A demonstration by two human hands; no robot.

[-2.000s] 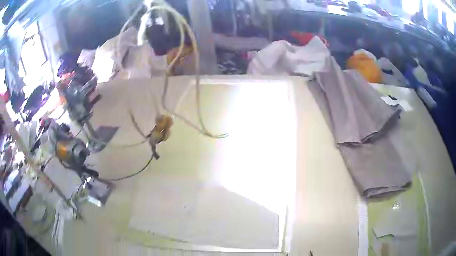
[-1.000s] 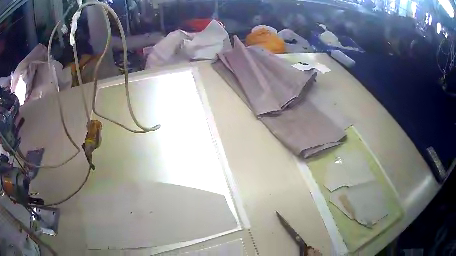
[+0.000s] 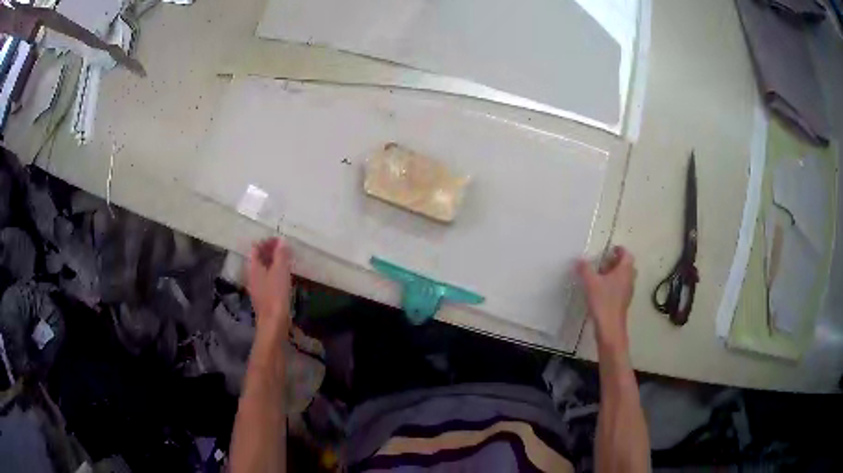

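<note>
A pale grey-white pattern piece [image 3: 314, 148] with a small white label lies flat near the table's front edge. A tan-yellow weight [image 3: 416, 183] rests on its middle. A teal-green clamp [image 3: 423, 290] sits over its front edge. My left hand [image 3: 270, 268] is at the front edge, below the label, fingers bent. My right hand [image 3: 608, 277] is at the right end of the piece, thumb and fingers apart. Whether either hand pinches the edge is too small to tell. Shears [image 3: 682, 254] lie on the table to the right of my right hand.
Another grey panel [image 3: 462, 46] with white fabric lies behind. At the right are pale pieces [image 3: 802, 245] on a yellow-green stack [image 3: 753, 323] and folded grey-brown fabric [image 3: 786, 65]. Scraps [image 3: 83, 55] lie at the left end. The floor below the table's front edge holds dark heaps [image 3: 83, 342].
The view has swung down to the front edge. Both my hands, the weight and the clamp now show. The overhead cable has left the picture. The shears now show whole.
</note>
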